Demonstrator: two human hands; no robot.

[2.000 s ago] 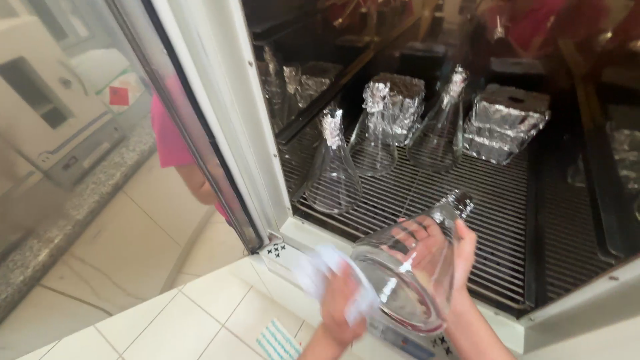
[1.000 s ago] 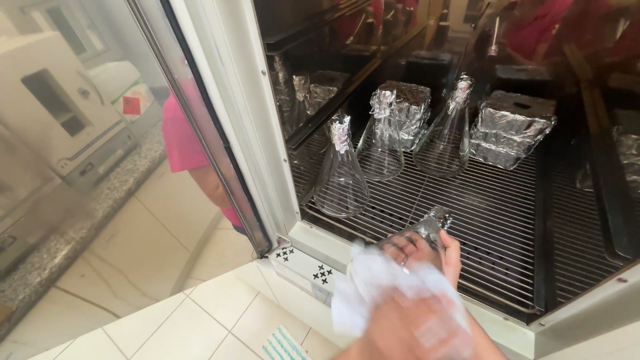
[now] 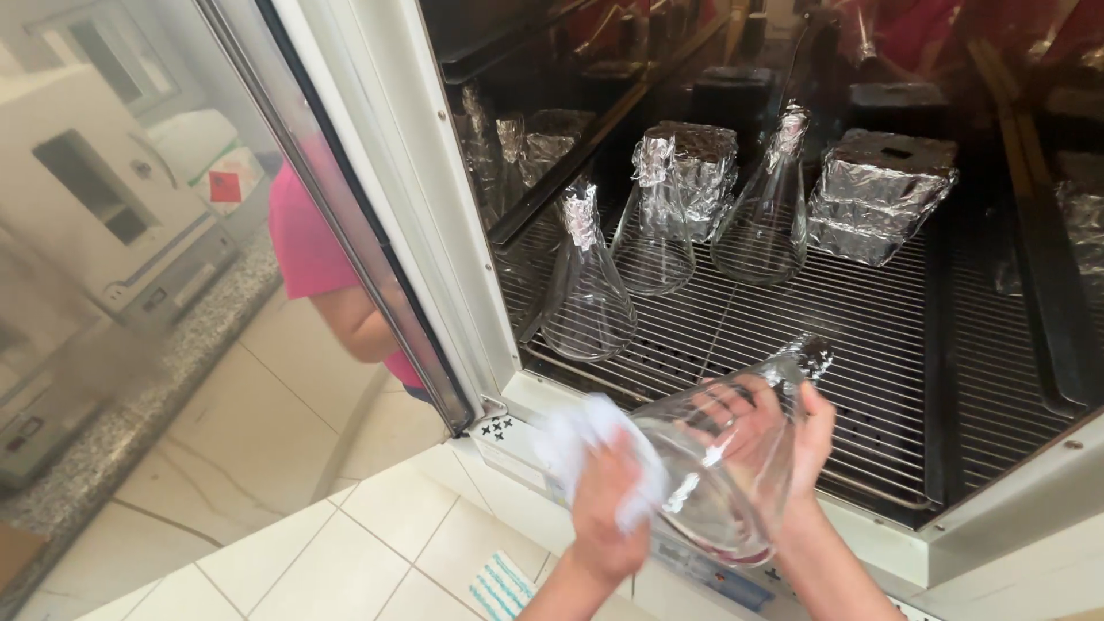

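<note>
A glass Erlenmeyer flask (image 3: 716, 466) with foil over its mouth lies tilted in front of the oven chamber, its base toward me. My right hand (image 3: 776, 431) grips it near the neck, with fingers seen through the glass. A white cloth (image 3: 595, 440), blurred by motion, is in my left hand (image 3: 608, 509) beside the flask's base. Inside, on the wire rack (image 3: 854, 319), stand three foil-capped flasks, at the left (image 3: 589, 302), middle (image 3: 655, 233) and right (image 3: 763, 216). Behind and beside them are two foil-wrapped blocks (image 3: 703, 172), (image 3: 880, 194).
The oven's door frame (image 3: 405, 172) borders the left side, and its metal sill (image 3: 535, 401) runs below the rack. A glossy door panel reflects a person in a pink shirt (image 3: 315, 224). A striped cloth (image 3: 503, 586) lies low on the white tiles (image 3: 345, 552).
My left hand with the cloth crossed in front of the flask one second ago and is now at the left of its base. The flask remains in my right hand.
</note>
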